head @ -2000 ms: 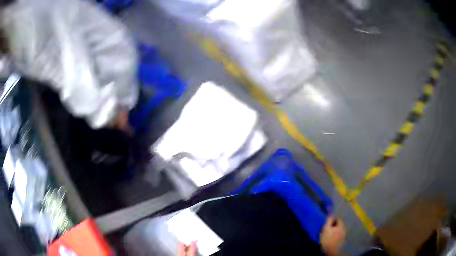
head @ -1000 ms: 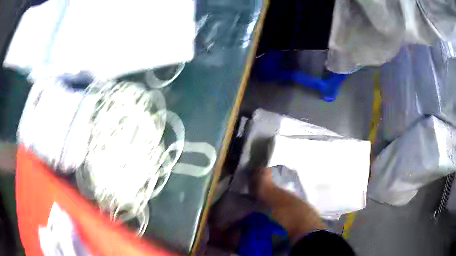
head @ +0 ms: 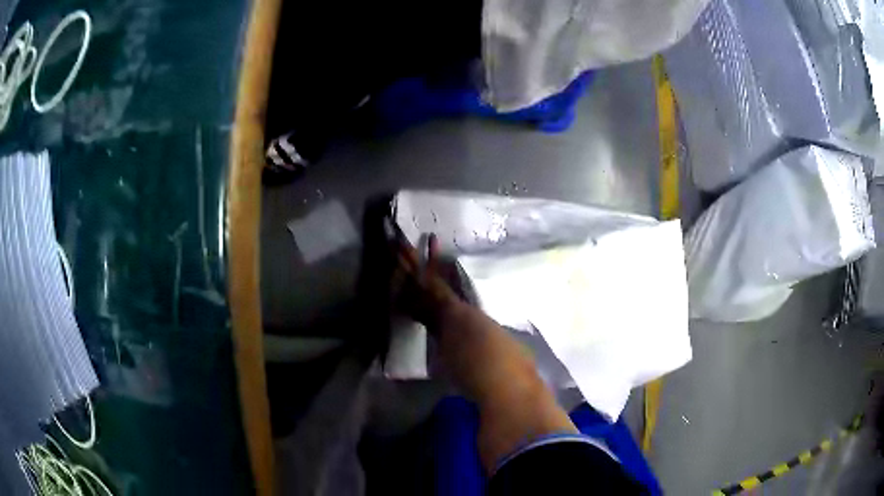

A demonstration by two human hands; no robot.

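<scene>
My right hand point(head: 424, 281) reaches in from the bottom, its forearm bare above a dark sleeve. Its fingers are at the left edge of a large white crinkled packing bag point(head: 601, 300), low beside the bench. The fingers are blurred and partly in shadow, so whether they grip the bag cannot be told. A small white piece point(head: 405, 351) shows just below the hand; whether the hand touches it is unclear. My left hand is out of the picture.
The green bench point(head: 155, 291) with its wooden edge point(head: 248, 242) is at left, bearing bundled leaflets point(head: 34, 291) and rubber bands point(head: 60, 475). A pale sheet point(head: 325, 231) lies on the floor. More white bags point(head: 775, 232), blue stools point(head: 456, 455) and a person's smock point(head: 582, 39) are around.
The view has shifted, so the bench now fills only the left side and the orange mat is out of view. My right hand has moved left along the bag.
</scene>
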